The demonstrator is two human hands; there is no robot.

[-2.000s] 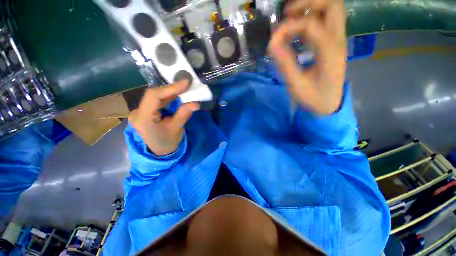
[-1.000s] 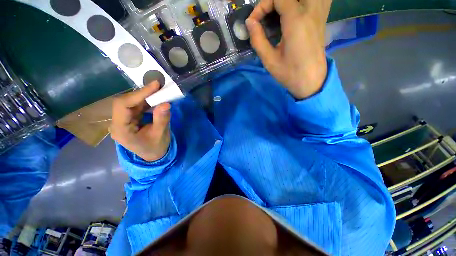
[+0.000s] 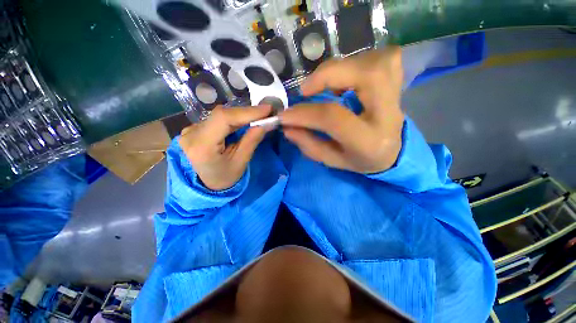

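A white liner strip [image 3: 216, 29] with a row of dark round pads [image 3: 230, 48] runs from the upper left down to my hands. My left hand [image 3: 221, 145] pinches its lower end between thumb and fingers. My right hand [image 3: 347, 120] touches the same end with thumb and fingertips, beside the lowest pad [image 3: 272, 105]; whether it grips the strip or a pad is hidden. Behind, a clear blister tray [image 3: 294, 83] holds black modules. Several carry a pale disc, such as one module [image 3: 312, 46]; the rightmost module [image 3: 355, 29] is plain black.
Another clear tray with modules [image 3: 38, 120] lies at left on the green mat [image 3: 95, 69]. Brown cardboard [image 3: 131, 150] sits at the bench edge. A blue sleeve [image 3: 38, 202] of another person shows at left. A pipe-frame rack [image 3: 521, 214] stands at right.
My right hand has come down from a module in the tray to the strip's end at my left hand. My left hand and the strip have moved right.
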